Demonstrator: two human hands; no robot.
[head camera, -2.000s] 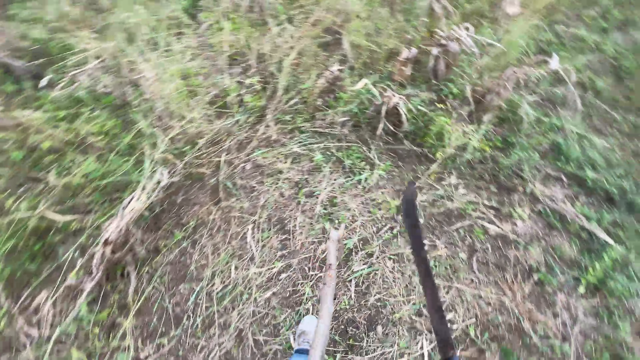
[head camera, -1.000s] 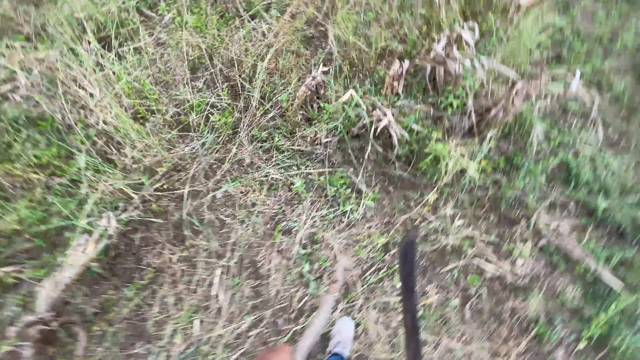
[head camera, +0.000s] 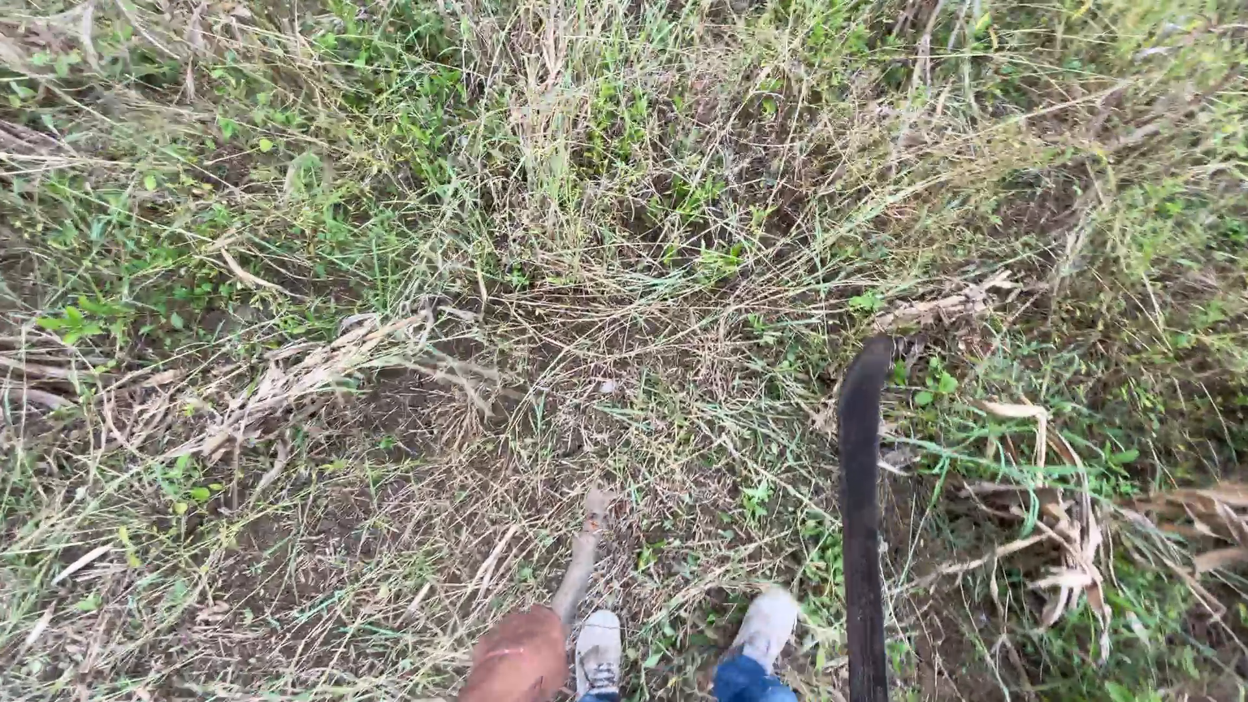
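Observation:
At the bottom centre, my left hand (head camera: 519, 655) is closed around a wooden stick (head camera: 579, 567), whose far end points forward over the cut grass. Right of my feet, the dark, slightly curved blade of a machete (head camera: 860, 507) reaches up from the bottom edge; its handle lies outside the view. My right hand does not show. The blade's tip is beside dry stalks and green weeds, and I cannot tell whether it touches them.
My light shoes (head camera: 598, 648) stand on soil with cut grass. Taller grass and weeds (head camera: 624, 146) grow ahead. Dry stalks (head camera: 302, 375) lie at left, and withered leaves (head camera: 1072, 556) at right.
The view has shifted over the ground. My left hand on the stick shows more than a second ago, and both shoes are visible now. The blade reaches further up beside them.

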